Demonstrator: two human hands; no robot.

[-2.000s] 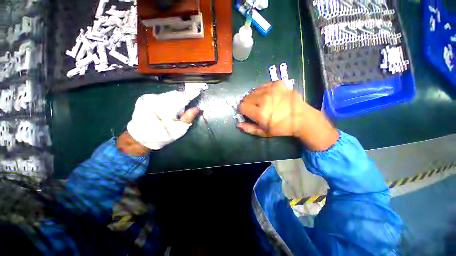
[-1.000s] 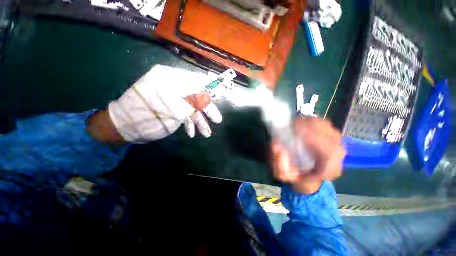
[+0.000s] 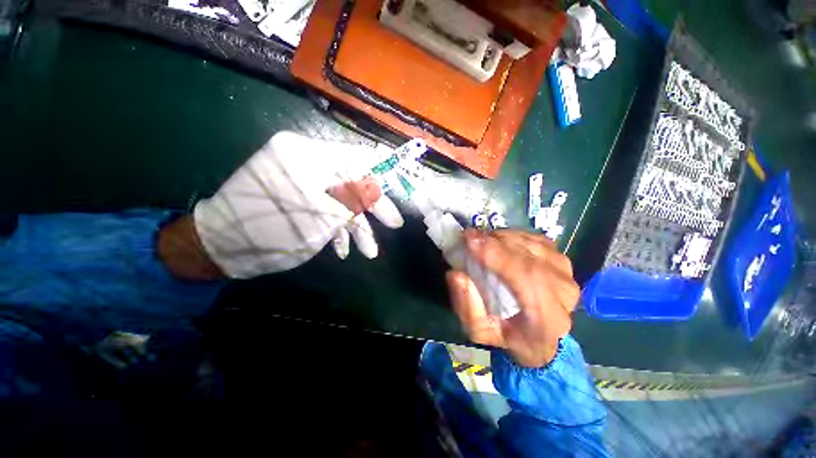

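Observation:
My left hand (image 3: 282, 201), in a white glove with bare fingertips, holds small white pieces with green marks (image 3: 386, 165) between thumb and finger. My bare right hand (image 3: 528, 286) is closed around a small translucent white squeeze bottle (image 3: 447, 234). The bottle is tilted, its nozzle end toward the green-marked pieces. I cannot tell whether the nozzle touches them. Small white pieces (image 3: 535, 192) lie on the green bench just beyond my right hand, and two more ends (image 3: 488, 220) show beside its fingers.
The orange press base (image 3: 412, 76) with its pale metal fixture (image 3: 447, 36) stands ahead. A dark tray (image 3: 206, 54) is at upper left. Crumpled white tissue (image 3: 588, 43) and a blue-and-white tube (image 3: 565, 94) lie right of the press. Beyond are a pocket tray (image 3: 658, 201), blue bin (image 3: 637, 295) and shallow blue tray (image 3: 759, 259).
My right hand, empty of the bottle two seconds ago, took it from beside the press and has brought it near my left hand. The view has turned; green-marked pieces now show in my left fingers.

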